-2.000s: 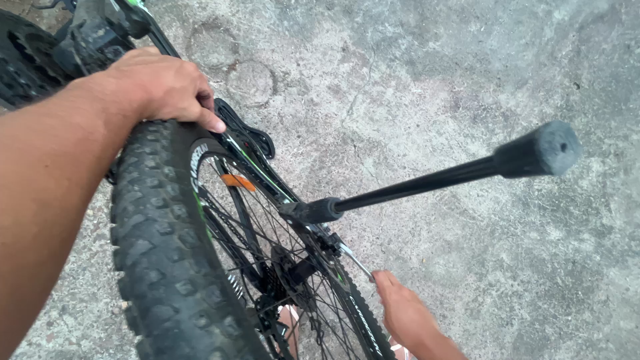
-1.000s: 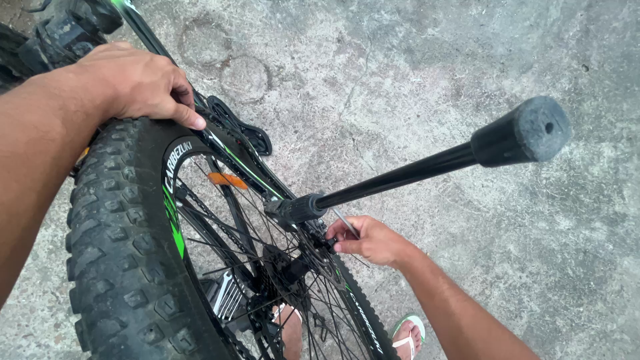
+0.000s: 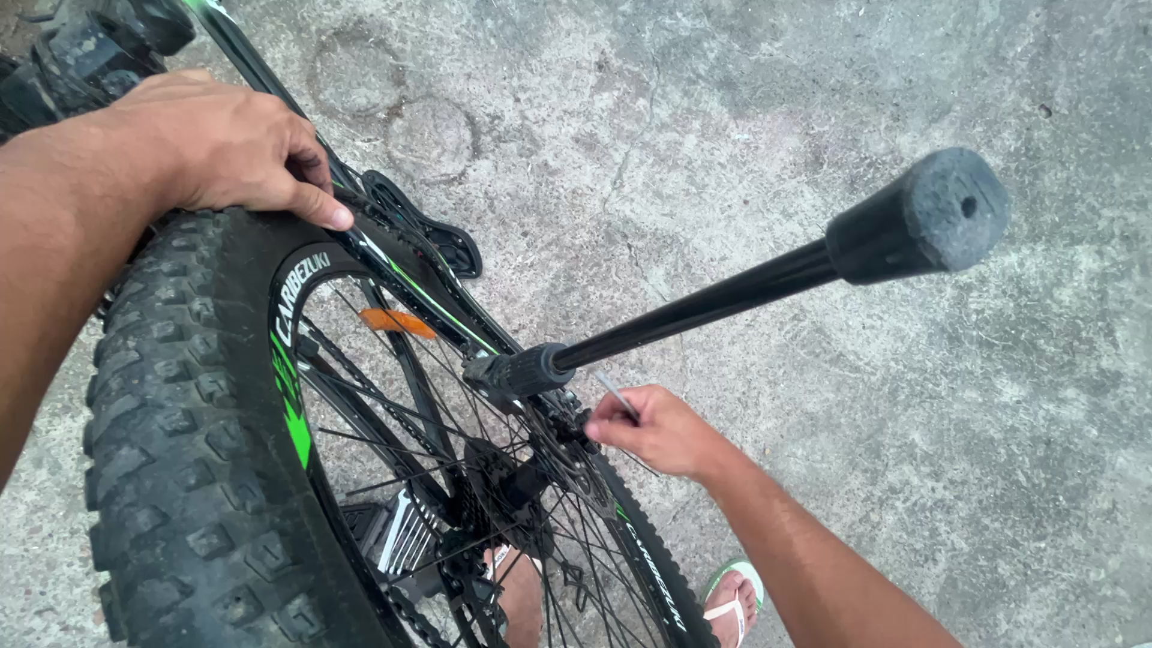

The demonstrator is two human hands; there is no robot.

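Note:
My left hand (image 3: 238,148) rests over the top of the knobby bicycle tire (image 3: 189,432), its thumb against the black and green frame tube (image 3: 396,274). At the wheel's hub side, my right hand (image 3: 652,427) pinches a thin metal tool (image 3: 617,396), its kind unclear, with the fingertips at the disc brake caliper area (image 3: 567,423). Just above that hand, a black kickstand (image 3: 702,315) with a rubber foot sticks out from the frame toward the upper right. Spokes and an orange reflector (image 3: 398,322) show inside the rim.
A set of wrenches (image 3: 409,535) in a dark case lies on the concrete floor (image 3: 900,432) behind the spokes. A pedal (image 3: 454,247) juts out beyond the frame. Feet in sandals (image 3: 733,603) are at the bottom, beside and behind the wheel.
My right hand has moved from the outer part of the tool to close by the brake area, with the tool now between its fingers. My left hand stays on the tire.

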